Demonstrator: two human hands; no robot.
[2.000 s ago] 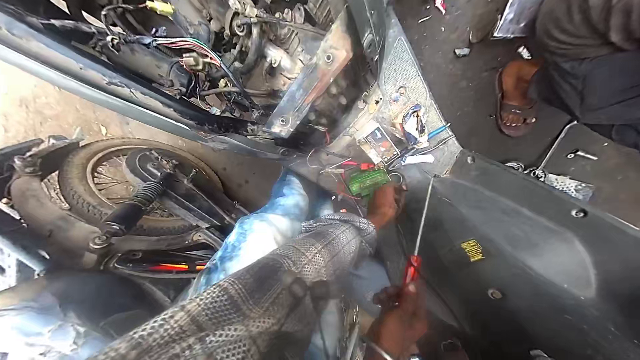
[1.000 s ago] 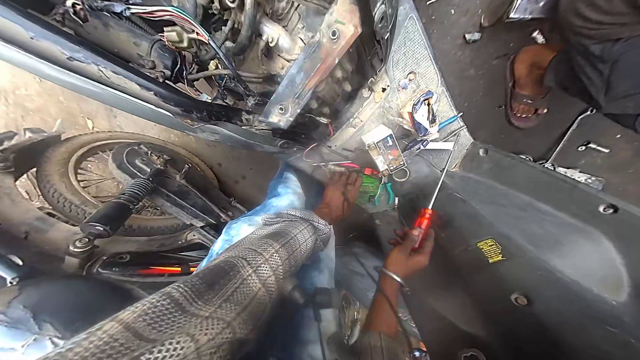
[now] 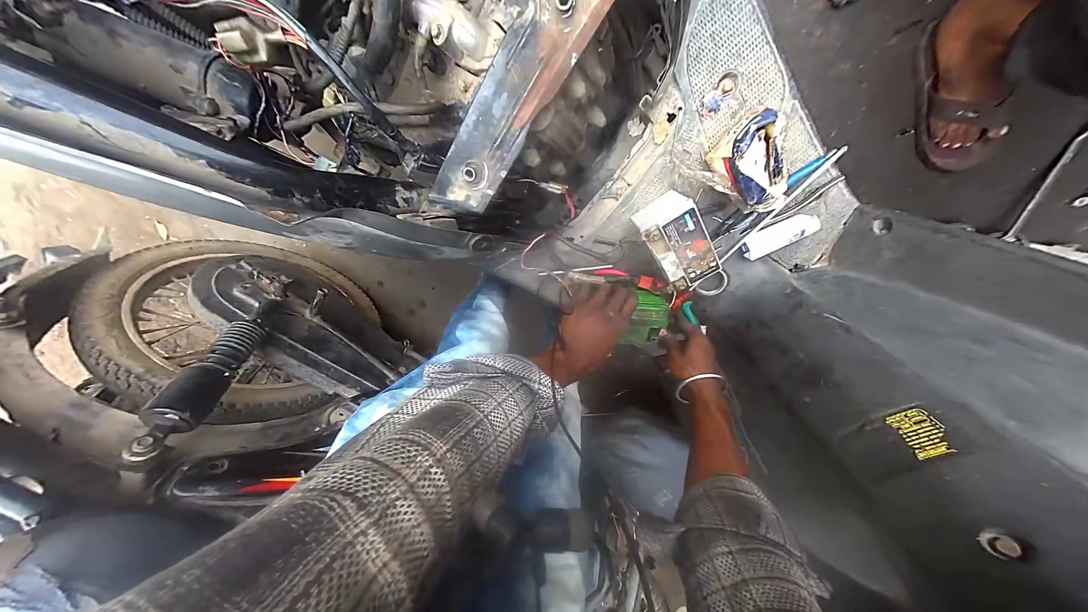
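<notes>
A small green box, perhaps a battery [image 3: 646, 318], lies between my hands. My left hand [image 3: 593, 327] is at its left end, palm down with bent fingers; its fingertips are partly hidden, so its grip is unclear. At the box's right side, my right hand [image 3: 687, 347], with a metal bangle at the wrist, has its fingers closed around a small teal piece [image 3: 689, 313]. Red leads [image 3: 625, 276] run along the top of the green box. Just above stands a white-topped battery-like box [image 3: 680, 238] with a dark label, a looped wire beside it.
An exposed motorcycle engine [image 3: 561, 110] and loose wiring [image 3: 285, 34] lie above. At left are a spoked wheel [image 3: 110, 331] and shock absorber [image 3: 200, 382]. A torn packet [image 3: 755, 157] and white tube [image 3: 780, 236] lie on the textured plate. Another person's sandalled foot [image 3: 960, 110] is upper right.
My right hand has moved up and left to the green box; it held a red-handled screwdriver in the earlier frames. My left hand has shifted to the box's left end since one second ago.
</notes>
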